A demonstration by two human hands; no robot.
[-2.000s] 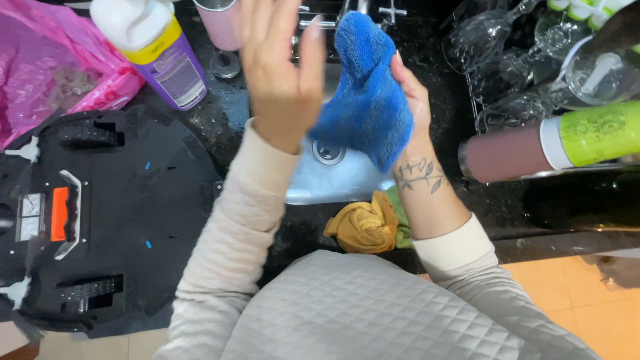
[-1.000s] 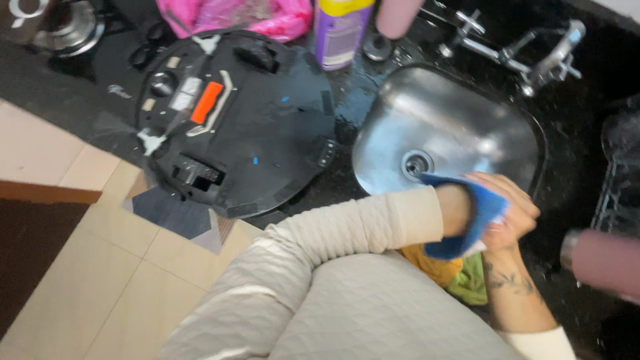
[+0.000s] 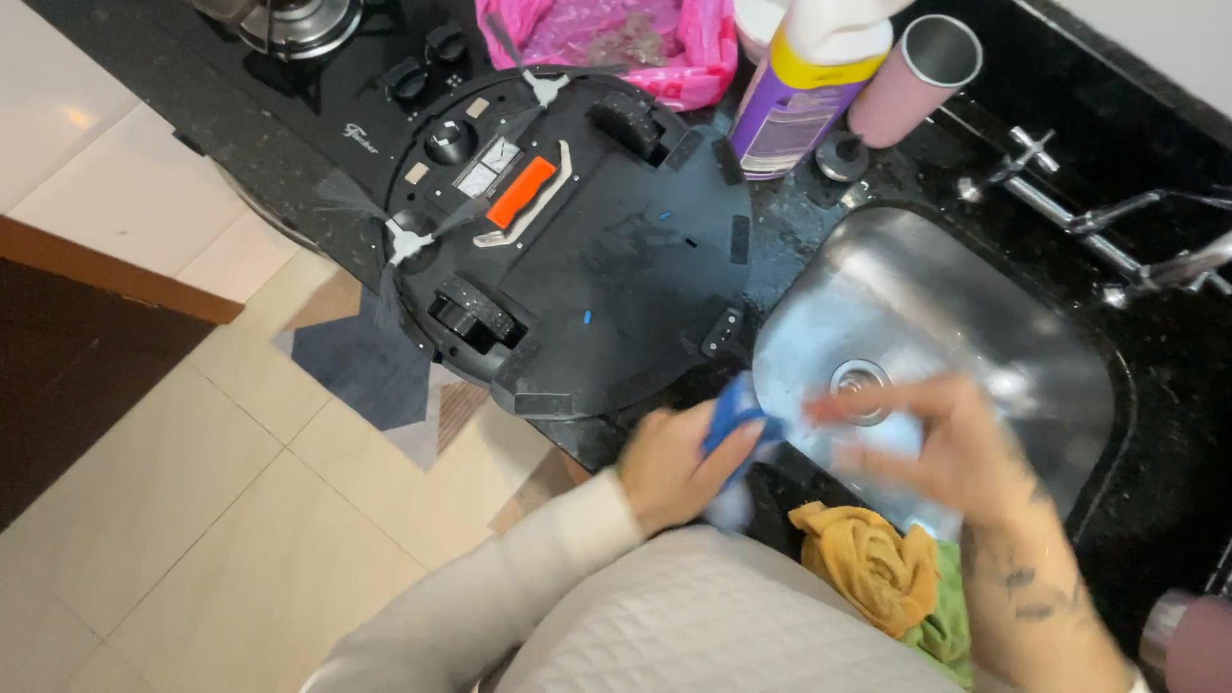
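My left hand (image 3: pixel 674 467) is closed around a bunched blue cloth (image 3: pixel 739 423) at the counter's front edge, between the upturned robot vacuum cleaner and the sink. My right hand (image 3: pixel 938 438), blurred by motion, is over the front part of the stainless steel sink (image 3: pixel 962 289) with its fingers apart, nothing in them, pointing toward the cloth. The robot vacuum (image 3: pixel 616 260) lies underside up on the black counter, its side brushes, wheels and orange part showing. A mustard-yellow cloth (image 3: pixel 871 568) and a green cloth (image 3: pixel 943 616) lie bunched at the sink's front edge.
Behind the vacuum are a pink plastic bag (image 3: pixel 707 72), a purple and white bottle (image 3: pixel 808 91) and a pink tumbler (image 3: pixel 919 82). A gas burner (image 3: pixel 300 24) is at the upper left. The metal faucet (image 3: pixel 1088 226) reaches over the right rear; another pink tumbler (image 3: pixel 1198 640) lies lower right.
The blue cloth, earlier spread over my right hand and then around my left wrist, is now bunched in my left hand. My right hand has come away from it. The view has shifted.
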